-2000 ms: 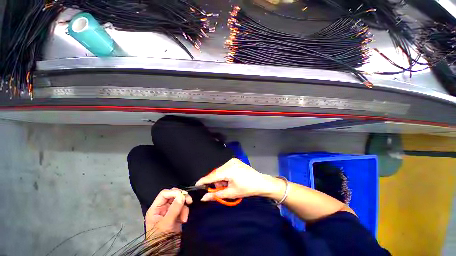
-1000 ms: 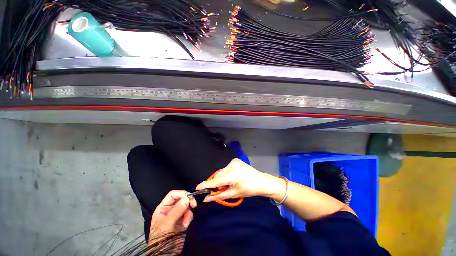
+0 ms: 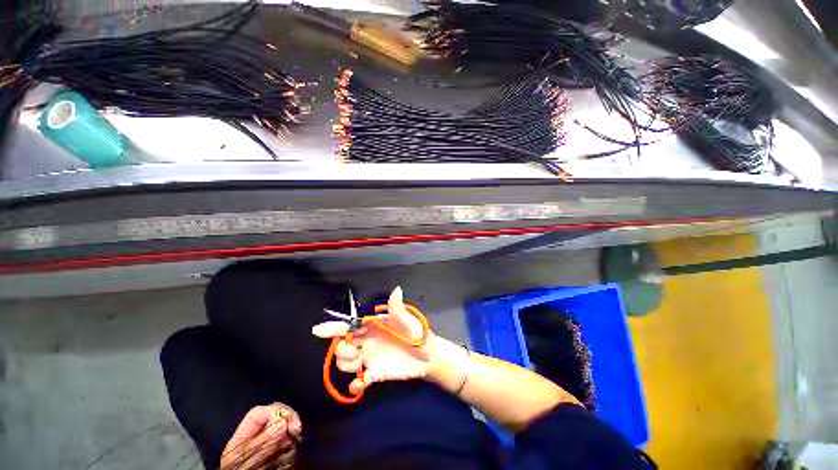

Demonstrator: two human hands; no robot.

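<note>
My right hand (image 3: 386,347) is over the lap with fingers through the orange loops of the scissors (image 3: 356,321). The short blades are spread apart and point left, with nothing between them. My left hand (image 3: 262,433) is low at the lap, closed around something; reddish-brown thin strands run along it, partly cut off by the lower edge. What lies inside the fingers is hard to make out. On the metal tray, a block of black cables (image 3: 450,133) lies with coppery ends at both sides.
A teal roll (image 3: 87,133) lies at the tray's left. Loose black cables (image 3: 175,78) lie behind it, with more at right (image 3: 717,106). A wooden-handled tool (image 3: 384,43) lies at the back. A blue bin (image 3: 634,367) on the floor holds black cables.
The view has shifted. The scissors have moved away from my left hand and their blades have opened wide. My left hand is lower, apart from the scissors.
</note>
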